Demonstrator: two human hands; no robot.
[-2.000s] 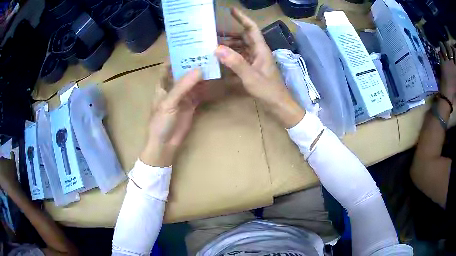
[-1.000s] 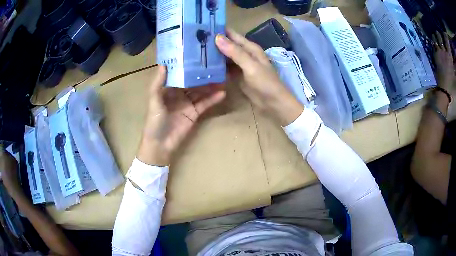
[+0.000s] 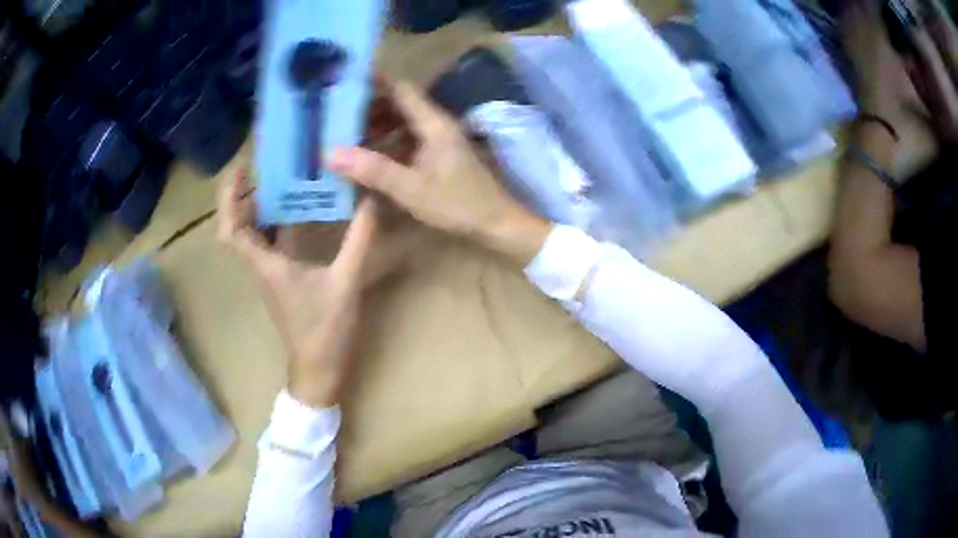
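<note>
A tall, narrow retail box [image 3: 318, 116] is upright above the back of the table, its light blue front with a dark fan picture facing me; its top is cut off by the picture's edge. My left hand [image 3: 305, 278] is at the bottom end of the box, fingers around its lower edge. My right hand [image 3: 431, 173] grips the box's right side with the thumb on the front. The picture is blurred by motion.
At left lie retail boxes [image 3: 110, 399] and a frosted bag [image 3: 168, 363]. At right are a dark fan base [image 3: 478, 79], a white bundle [image 3: 534, 158], a frosted bag [image 3: 604, 137] and boxes [image 3: 672, 105]. Dark parts crowd the back left. Another person's arm [image 3: 877, 231] is at far right.
The box has turned from its white text side, past an edge, to its fan-picture front. Both hands and the box have moved left in view, and the whole view has shifted and tilted.
</note>
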